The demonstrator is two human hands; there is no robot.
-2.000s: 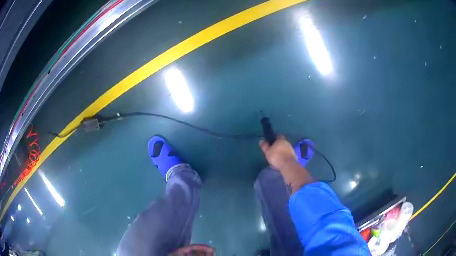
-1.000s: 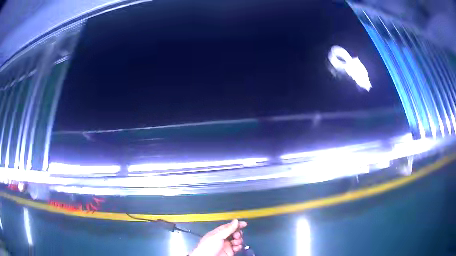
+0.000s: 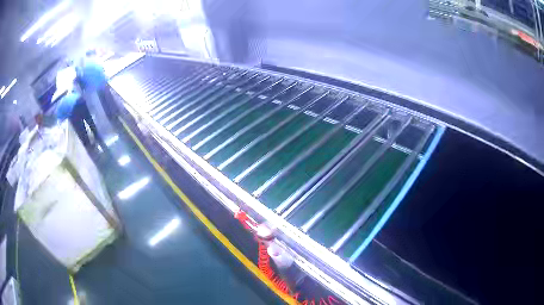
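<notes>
No hand is in the picture. Nearest in front, a large dark glossy panel [image 3: 477, 220] lies at the right on a roller conveyor. A light-blue edge strip [image 3: 398, 196] runs along the panel's left end. The conveyor's metal rollers [image 3: 325, 161] stretch away to the upper left, with green floor showing between them. The bright side rail [image 3: 238, 192] runs along the near side. The picture is somewhat blurred.
A red coiled air hose [image 3: 264, 262] hangs at the near rail. A yellow line [image 3: 197, 211] runs beside the conveyor. A large pale box [image 3: 68, 208] stands at the left. Persons in blue workwear [image 3: 92, 77] are at the far left. A pale wall [image 3: 358, 53] is behind.
The view has turned from the floor, across the panel, to along the conveyor at the left. The hand seen earlier, first holding a black tool, has left the picture.
</notes>
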